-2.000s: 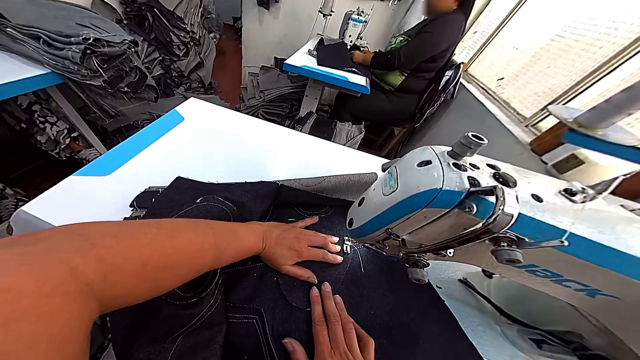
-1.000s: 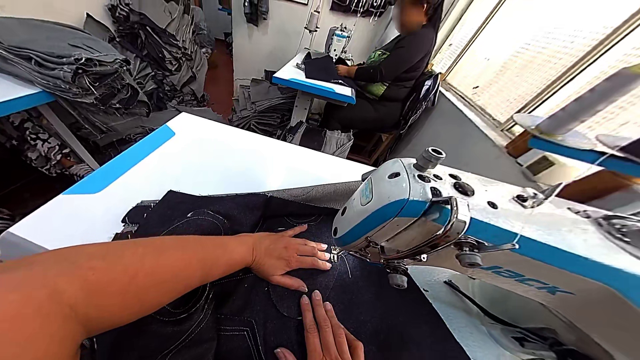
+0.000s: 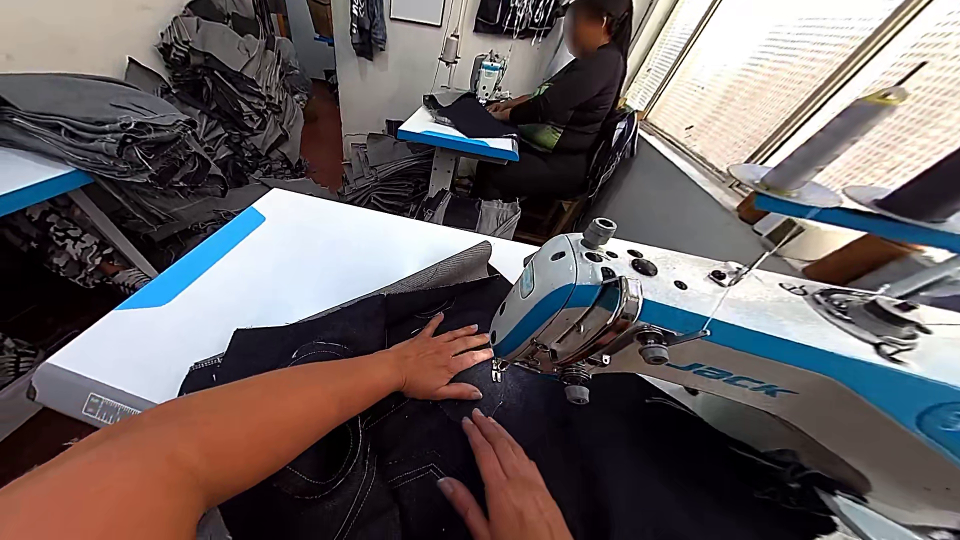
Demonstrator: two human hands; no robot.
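Dark denim garment pieces point(image 3: 600, 442) with pale stitch lines lie spread over the white sewing table point(image 3: 300, 247) and under the head of a Jack sewing machine point(image 3: 555, 300). My left hand point(image 3: 442, 364) rests flat on the denim, fingers spread, its fingertips just left of the presser foot point(image 3: 497, 369). Nearer to me, my right hand point(image 3: 510, 480) lies on the cloth below the foot, its fingers pointing up toward it and the thumb apart. Neither hand grips anything. The needle cannot be made out clearly.
Beyond the table, a seated person point(image 3: 570, 97) works at another sewing machine point(image 3: 489, 75). Stacks of grey denim point(image 3: 97, 127) fill the left side, with more cloth point(image 3: 390, 169) on the floor. Thread cones point(image 3: 832, 142) stand at right, by the window.
The view has shifted somewhat. The denim has moved little if at all under the machine, and both hands stay spread on it near the presser foot.
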